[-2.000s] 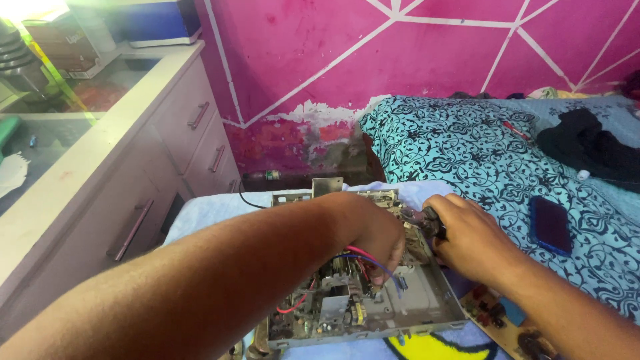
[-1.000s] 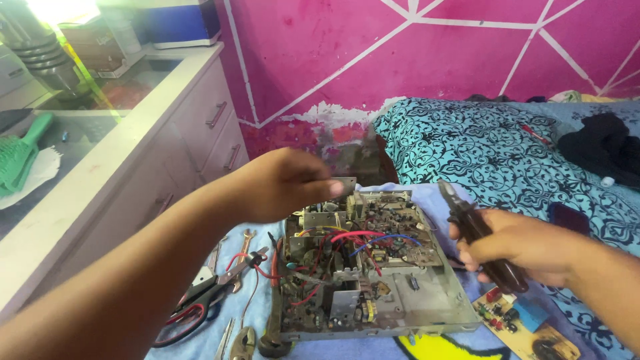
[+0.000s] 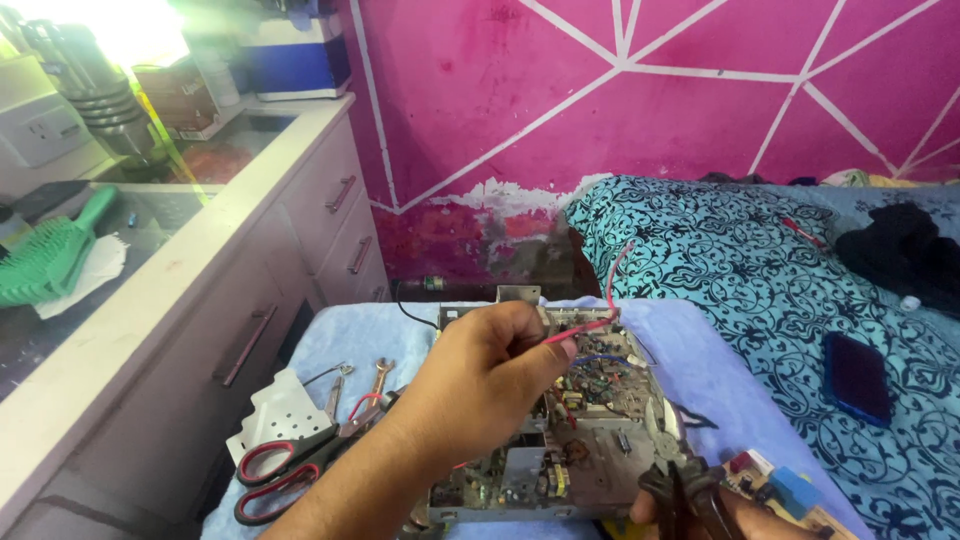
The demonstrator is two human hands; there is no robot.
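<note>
My left hand (image 3: 487, 375) pinches a red wire (image 3: 585, 328) between thumb and fingers, above a metal chassis (image 3: 480, 516) filled with electronic parts. The wire's far end sticks up past the chassis's back edge. My right hand (image 3: 735, 517), partly cut off by the bottom edge, grips dark-handled pliers (image 3: 664, 435) whose metal jaws point up at the chassis's right side. A blue wire (image 3: 600, 360) lies across the circuit board (image 3: 600, 390). My left hand and forearm hide the left part of the chassis.
Red-and-black scissors (image 3: 289, 465), a wrench (image 3: 380, 379) and a perforated white plate (image 3: 281, 412) lie on the blue cloth (image 3: 352, 337) at left. A small circuit board (image 3: 787, 491) sits at lower right. A phone (image 3: 857, 379) rests on the patterned bedding (image 3: 712, 247); white drawers (image 3: 300, 225) stand at left.
One second ago my left hand was raised over the chassis's back left; now it holds the red wire. My right hand with the pliers has moved down toward the bottom edge.
</note>
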